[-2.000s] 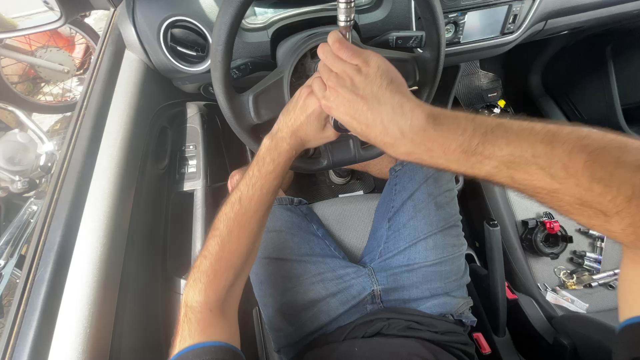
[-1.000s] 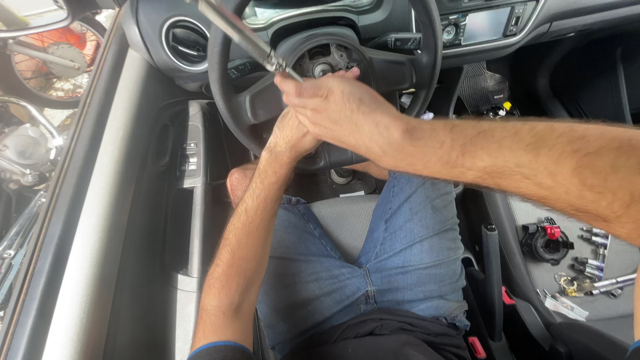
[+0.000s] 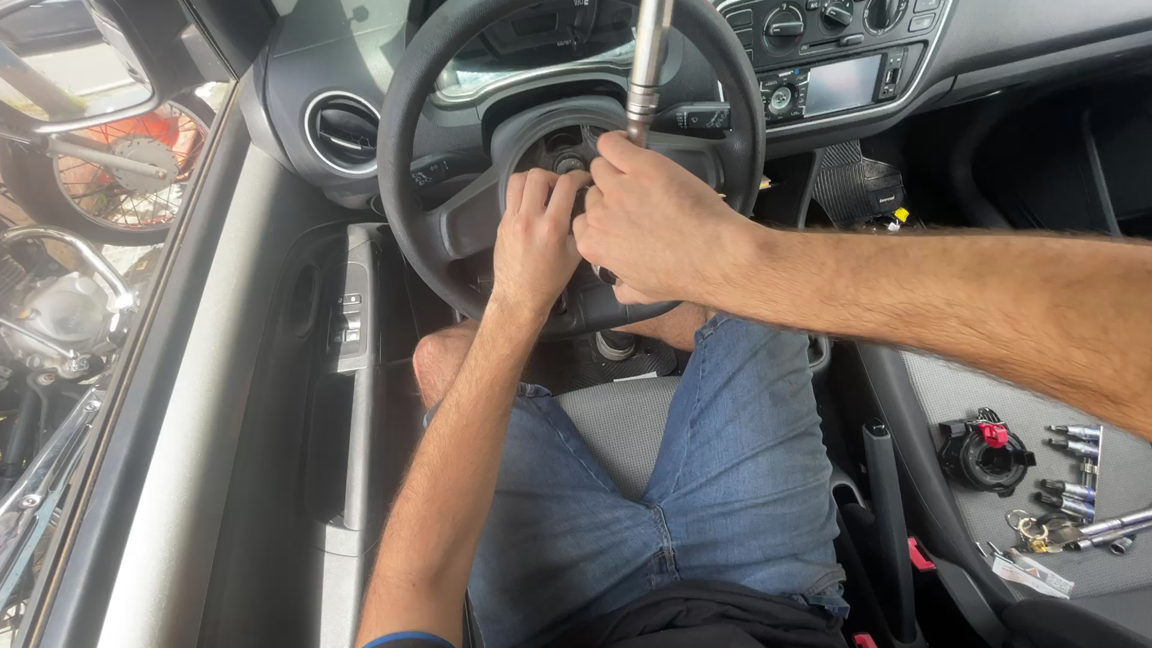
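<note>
A black car steering wheel [image 3: 438,229] with its centre uncovered stands before me, and the hub bolt [image 3: 570,166] shows in the middle. My right hand [image 3: 661,216] is closed around the lower part of a chrome ratchet or breaker-bar type tool [image 3: 646,76], whose shaft rises past the wheel's upper right. The tool's lower end is hidden by the fingers. My left hand [image 3: 538,234] lies just left of the right one, fingers bent at the hub's lower edge; whether it grips anything is hidden. A small dark metal part [image 3: 605,274] peeks out below the right hand.
On the passenger seat [image 3: 954,396] lie a black clock spring unit [image 3: 985,454] with a red piece, several bit sockets [image 3: 1071,490], keys [image 3: 1030,531] and chrome tools [image 3: 1116,529]. The handbrake lever [image 3: 886,522] stands to my right, the driver's door [image 3: 297,450] to my left.
The chrome tool leaned to the upper left a second ago and now points up and slightly right. My left hand has come up from beneath the right hand to the hub's edge.
</note>
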